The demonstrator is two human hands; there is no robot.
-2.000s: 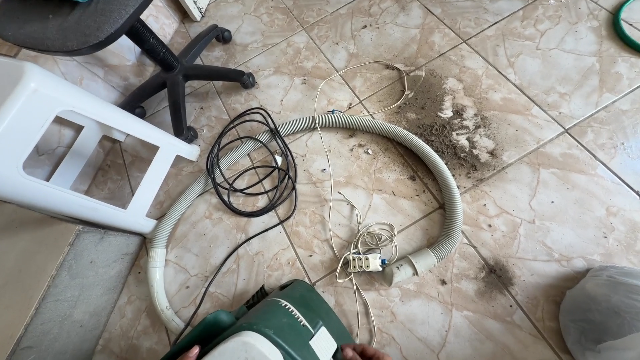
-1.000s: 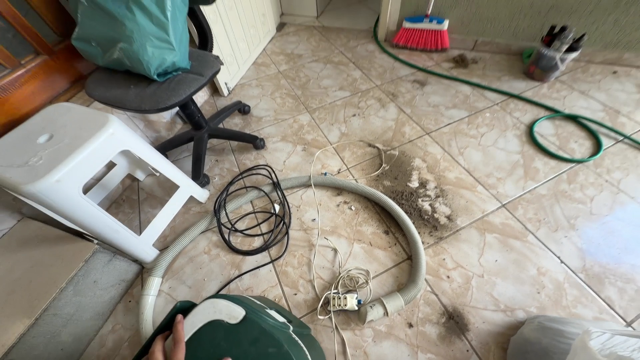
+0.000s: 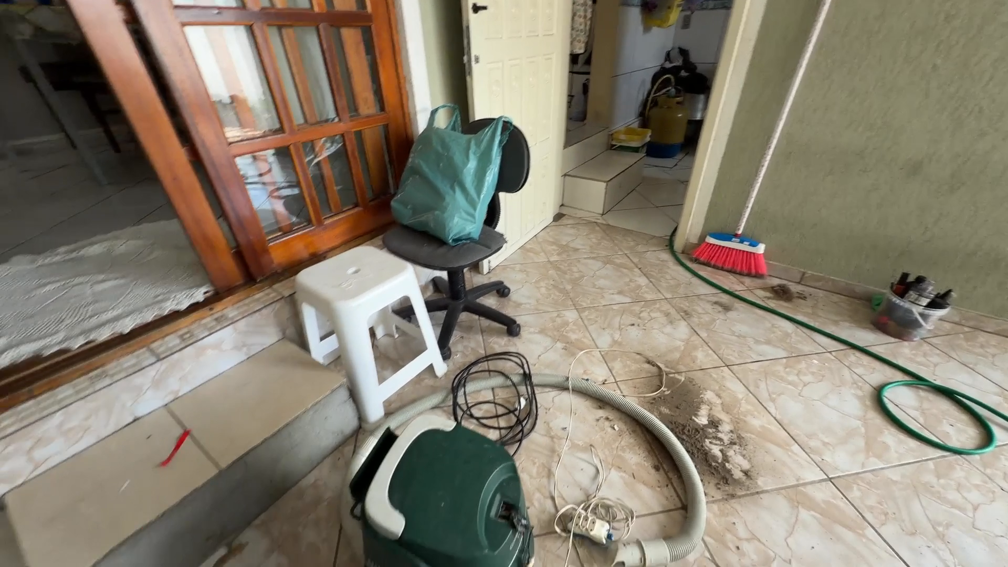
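Neither of my hands shows in the head view. At the bottom centre stands a dark green vacuum cleaner (image 3: 453, 496) with a pale grey handle. Its ribbed grey hose (image 3: 669, 441) curves over the tiled floor around a white extension cord with a socket block (image 3: 596, 529). A coiled black cable (image 3: 516, 421) lies partly across the hose, behind the vacuum cleaner. Just outside the hose's right side is a heap of grey dust and debris (image 3: 713, 437).
A white plastic stool (image 3: 354, 279) and an office chair (image 3: 457, 252) bearing a green plastic bag (image 3: 453, 177) stand behind. A tiled step (image 3: 260, 402) runs along the left. A green hose (image 3: 835, 335), a red-bristled broom (image 3: 732, 253) and a bucket of bottles (image 3: 909, 315) are right.
The view has swung up and left. A hand was at the vacuum cleaner a second ago and is out of sight now.
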